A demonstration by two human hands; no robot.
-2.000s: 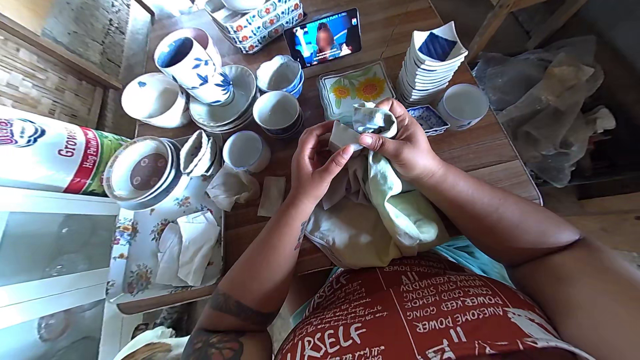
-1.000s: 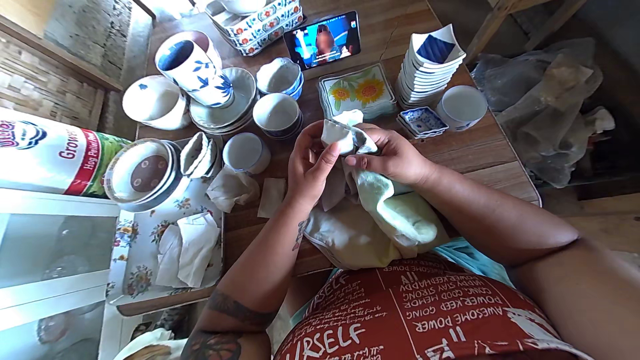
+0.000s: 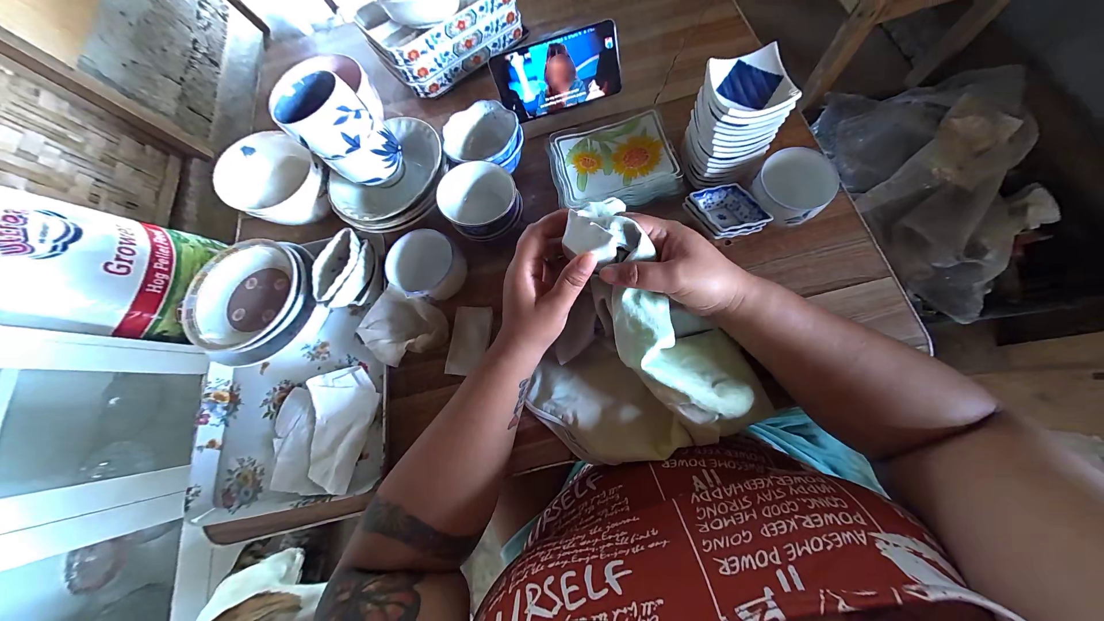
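Observation:
Both hands meet over the table's near edge, around a bunched pale cloth. My left hand [image 3: 548,280] grips a small white piece, its thumb on the front; whether this is a dish or a fold of cloth I cannot tell. Opposite it, my right hand [image 3: 681,263] pinches the pale green cloth [image 3: 647,336], which hangs down over a beige cloth [image 3: 604,414] by my lap. Beyond the hands lies a stack of square sunflower-patterned plates [image 3: 617,159]. Small blue-patterned square dishes [image 3: 729,210] sit just past my right hand.
Stacked square dishes [image 3: 742,112] and a white cup [image 3: 795,185] stand right. A phone [image 3: 556,69] leans at the back. Bowls [image 3: 479,198], saucers [image 3: 388,177] and a tilted blue-flowered vase [image 3: 336,129] stand left. A floral tray [image 3: 233,431] holds plates [image 3: 246,297] and crumpled white paper [image 3: 332,423].
Both hands have shifted slightly at the pale cloth. The cloth's upper part is bunched differently around the white piece, and the fingers have changed their hold.

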